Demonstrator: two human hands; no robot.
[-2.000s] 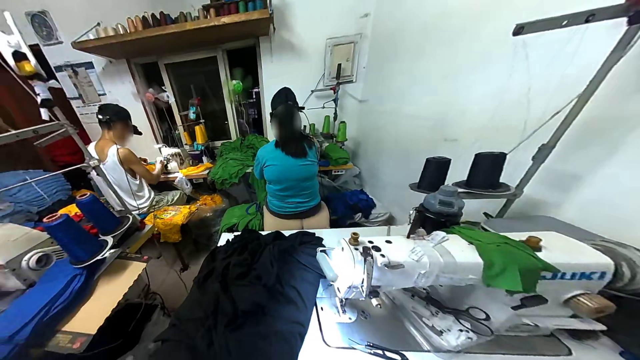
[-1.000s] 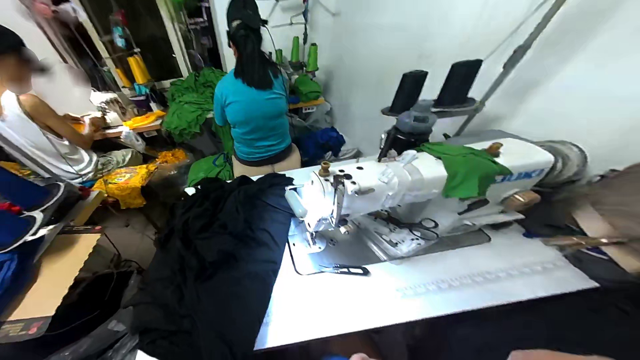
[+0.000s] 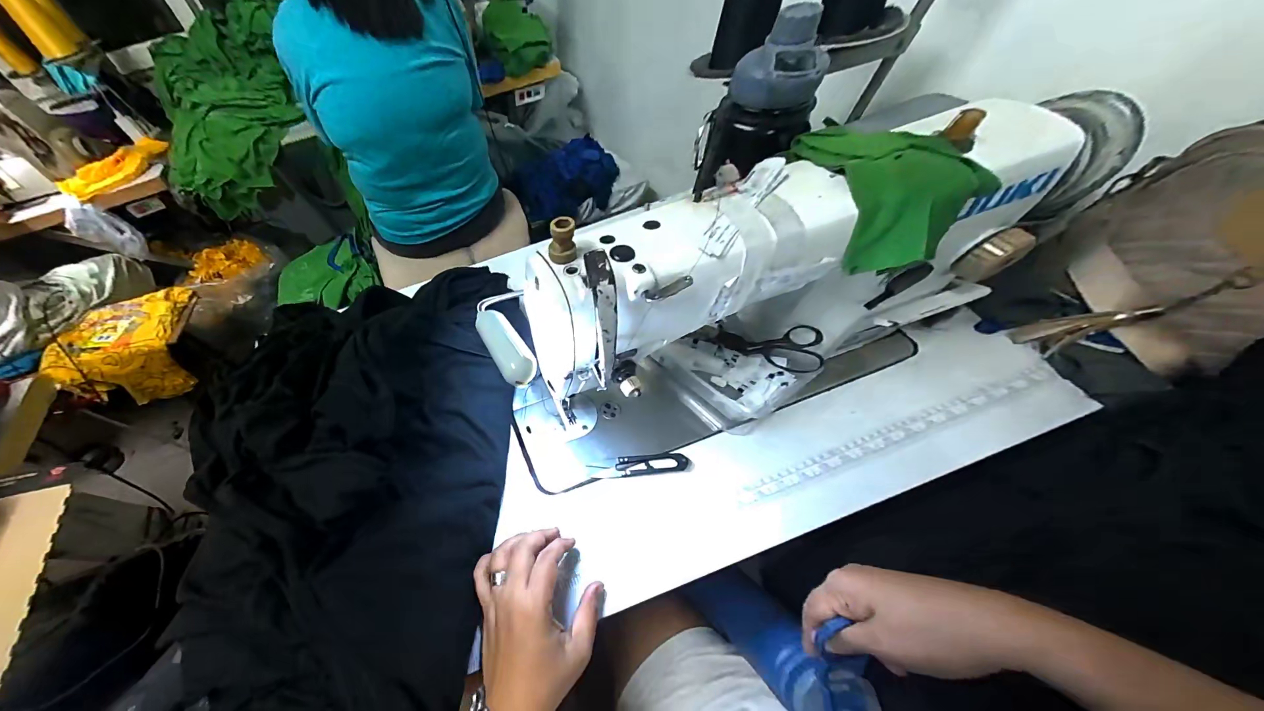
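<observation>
My left hand [image 3: 533,617], with a ring on one finger, rests at the front left edge of the white sewing table [image 3: 681,533], its fingers slightly spread. My right hand [image 3: 849,617] is closed on a piece of blue material [image 3: 834,637], below the table's front edge. A Juki industrial sewing machine [image 3: 691,267] stands on the table, its lamp shining on the needle plate. Thread snips [image 3: 652,464] lie in front of the needle area, and black-handled scissors [image 3: 780,348] lie under the machine arm. Black fabric [image 3: 365,474] is heaped at the table's left side.
A person in a teal shirt [image 3: 405,128] sits beyond the table. Green cloth [image 3: 889,197] and a dark bottle [image 3: 755,118] are on or beside the machine. Black fabric [image 3: 1086,523] spreads at the right front. Yellow cloth [image 3: 118,341] lies at the left.
The view has turned down toward the table. Both my hands have come into fuller view at the table's front; only slight parts showed at the lower edge one second ago.
</observation>
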